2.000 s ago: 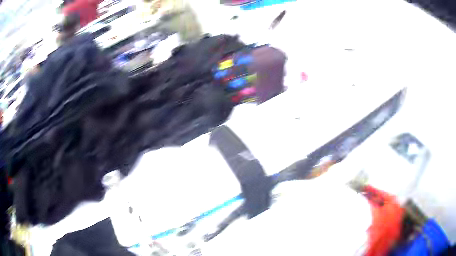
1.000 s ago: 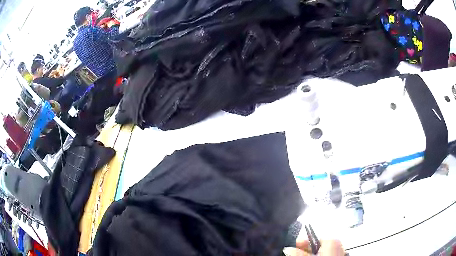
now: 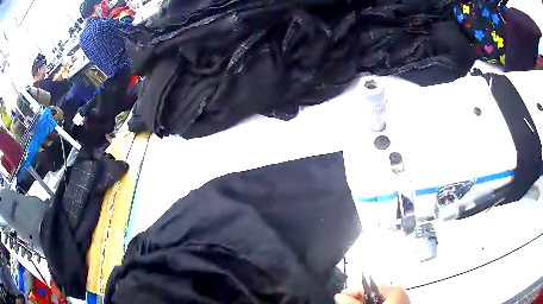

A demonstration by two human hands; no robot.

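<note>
A black garment piece lies spread over the table left of the needle area, bunched toward the bottom left. Its right edge runs beside the white sewing machine head. My right hand is at the bottom edge, mostly cut off. Its fingertips show around dark metal thread snips, close to the cloth's lower right corner. The needle and presser foot area is just above and right of the hand, washed out by glare. My left hand is not visible.
A large heap of black garments lies behind the machine. A dark checked cloth hangs at the table's left, by a yellow strip. A black band wraps the machine arm. A person in dotted clothing is at the upper left.
The view has swung from the machine arm to the needle area, bringing the spread cloth, hand and snips into sight. Over the last second the hand and cloth have barely moved.
</note>
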